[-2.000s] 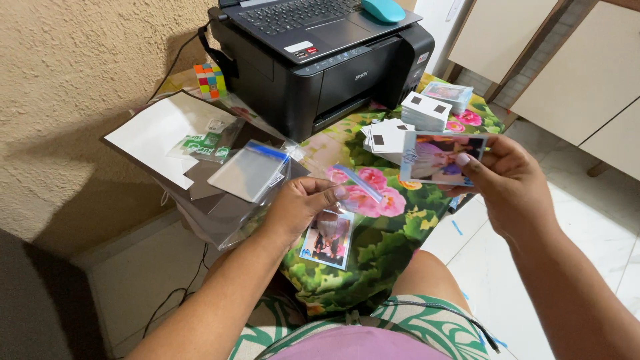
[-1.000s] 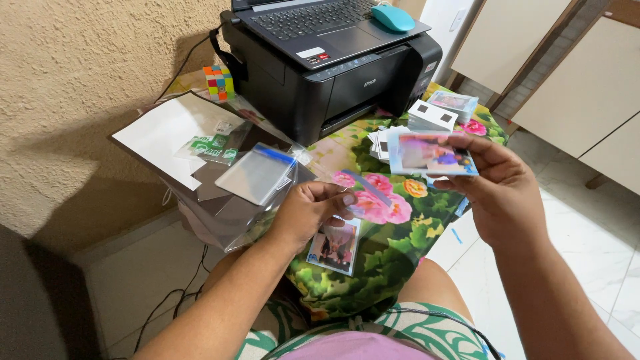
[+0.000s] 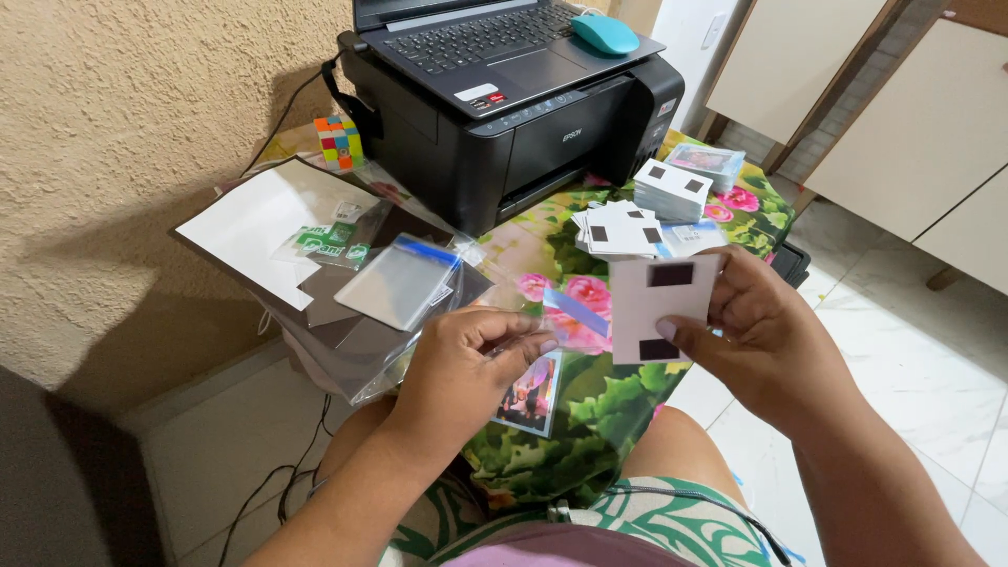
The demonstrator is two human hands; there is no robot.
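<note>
My left hand (image 3: pixel 480 366) pinches a clear plastic sleeve (image 3: pixel 579 315) with a blue strip. Just right of it, my right hand (image 3: pixel 756 339) holds a photo card (image 3: pixel 639 315) by its edge, its white back with two dark rectangles turned toward me. Below my left fingers a printed photo (image 3: pixel 531 398) lies on the floral tablecloth, partly hidden by that hand. Beyond my right hand are a fanned pile of white cards (image 3: pixel 618 228), a neater stack of cards (image 3: pixel 672 189) with dark patches, and a stack of photos (image 3: pixel 706 161).
A black Epson printer (image 3: pixel 567 150) carries an open laptop (image 3: pixel 504 55) and a teal mouse (image 3: pixel 605 35). On the left lie a pack of clear sleeves (image 3: pixel 398 283), white paper (image 3: pixel 244 228) and green-printed plastic (image 3: pixel 327 240). A puzzle cube (image 3: pixel 339 143) stands beside the printer.
My right hand has turned the photo card over: its picture side showed earlier, and its white back shows now. My left hand still holds the clear sleeve.
</note>
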